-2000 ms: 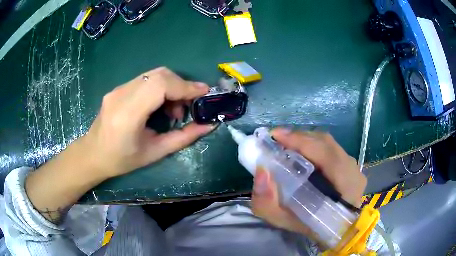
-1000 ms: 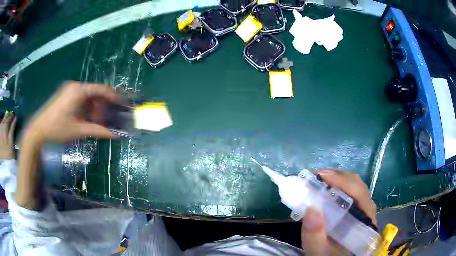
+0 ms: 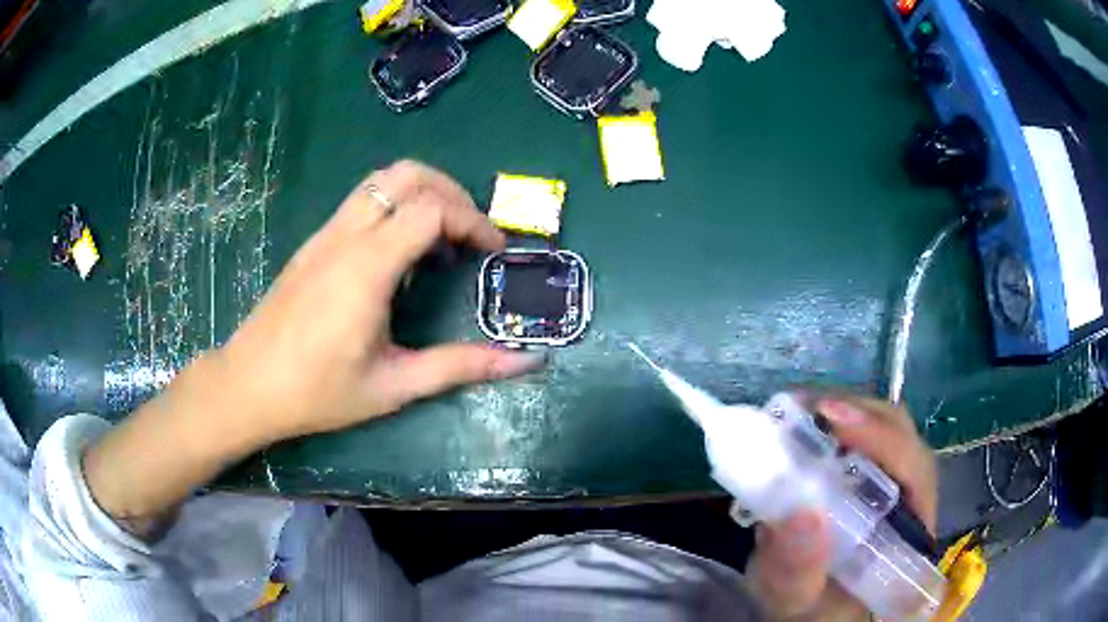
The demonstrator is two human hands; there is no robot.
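Note:
A black watch housing point(image 3: 535, 297) with a shiny rim lies face up in front of me. Its white and yellow battery point(image 3: 527, 204) lies just above it. My left hand point(image 3: 352, 292) holds the housing from the left, index finger at its top left corner and thumb at its lower edge. My right hand point(image 3: 838, 498) grips the clear glue syringe point(image 3: 790, 468) at the lower right. The thin needle tip points up left and is apart from the housing, to its lower right. The syringe's rear is partly cut off by the picture's edge.
Several housings point(image 3: 583, 69) with batteries lie at the top, one battery point(image 3: 632, 148) towards me. White tissue point(image 3: 717, 27) is at the top right. A small dark piece with a yellow-white part point(image 3: 78, 243) lies far left. The blue controller point(image 3: 1015, 207) and its hose point(image 3: 917, 292) stand right.
My left hand carried a housing to the far left and is now back at the centre on another one. The leftmost housing of the group is gone from its place. The syringe moved away, down and right.

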